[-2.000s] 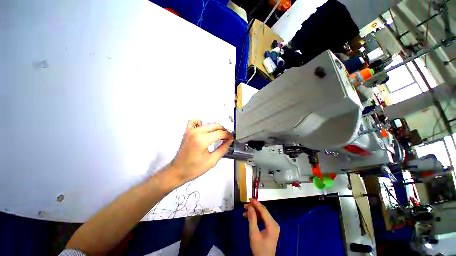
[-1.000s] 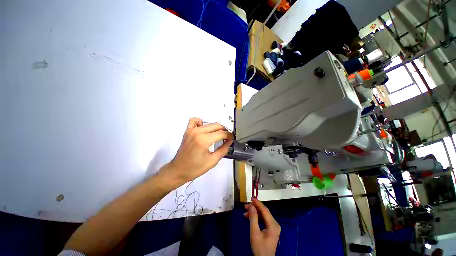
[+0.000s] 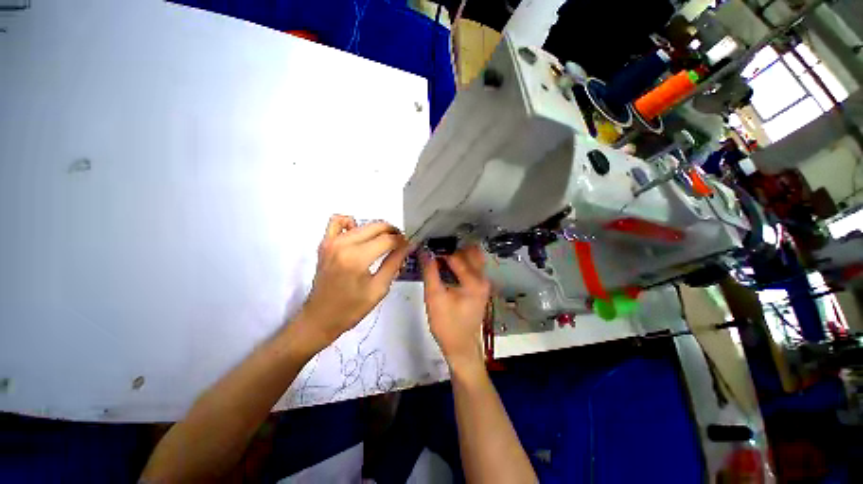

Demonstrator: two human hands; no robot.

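Note:
A large pale grey sewing machine head [image 3: 492, 180] stands right of the white table [image 3: 189, 217]. My left hand [image 3: 355, 269] is at the needle area below the head's left end, thumb and index tips close together; anything between them is too small to tell. My right hand [image 3: 459, 298] is beside it, fingers up under the head near dark metal parts; its grip is blurred and partly hidden. Loose dark thread [image 3: 355, 369] lies tangled on the table's near edge. A slim red tool [image 3: 489, 336] is beside the machine base, partly behind my right hand.
Dark navy [image 3: 636, 77] and orange [image 3: 667, 95] thread cones stand behind the head. An orange band [image 3: 589, 269] and green tube [image 3: 615, 305] are on the machine column. Blue fabric-like containers [image 3: 606, 416] lie below and beyond the table. A cardboard box [image 3: 476, 49] stands behind.
My right hand has left the lower end of the red tool and moved up beside my left hand under the head. The view has shifted closer to the machine.

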